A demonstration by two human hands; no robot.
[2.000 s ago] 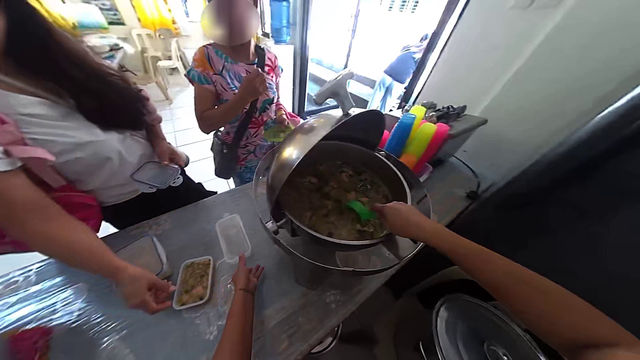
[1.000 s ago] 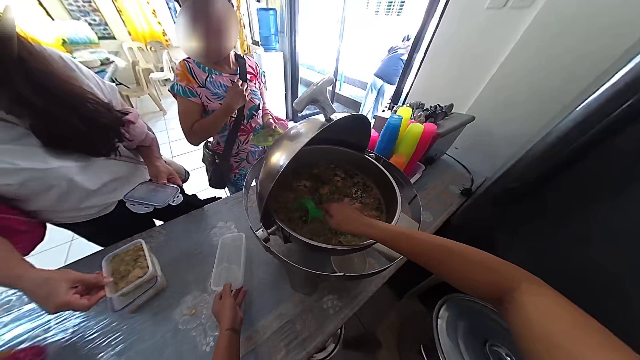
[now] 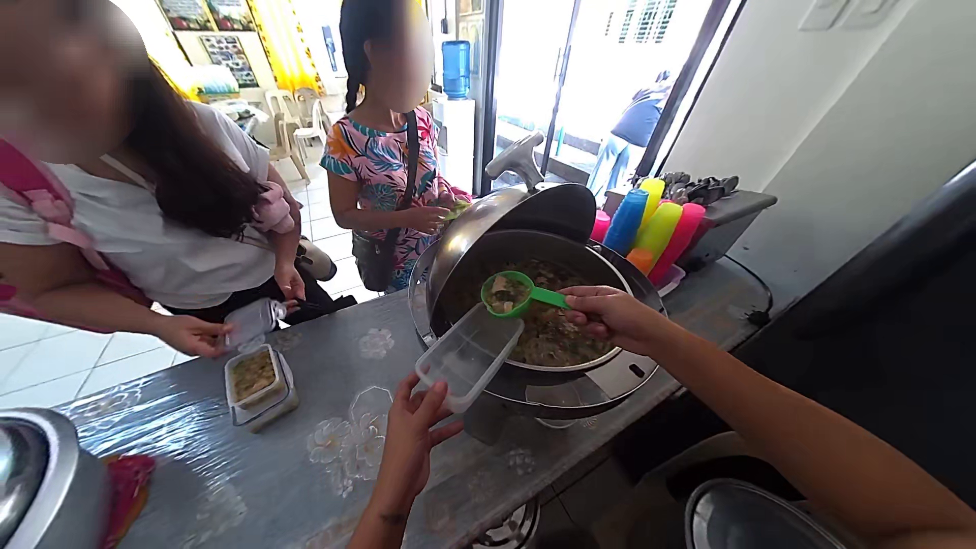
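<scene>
My right hand [image 3: 610,316] grips the handle of a green plastic ladle [image 3: 507,294], whose bowl holds food with broth. The ladle is above a large round pot [image 3: 618,278] of stew-like food, under a raised metal dome lid [image 3: 473,236]. My left hand [image 3: 415,419] holds a clear, empty-looking plastic container [image 3: 471,357] tilted at the pot's near left rim, its upper end close below the ladle. A filled container [image 3: 255,375] stands on another container on the counter to the left. A person beside it holds a clear lid [image 3: 254,322].
Behind the pot stand stacked colored plastic cups [image 3: 648,225] beside a grey box [image 3: 720,217] topped with dark items. A second person stands across the counter [image 3: 305,450]. At the left edge is a metal pot [image 3: 38,480]; a round metal lid [image 3: 751,518] is low at right.
My right hand has lifted the ladle out of the food. My left hand has raised the clear container from the counter to the pot. The person at left has let go of the filled container.
</scene>
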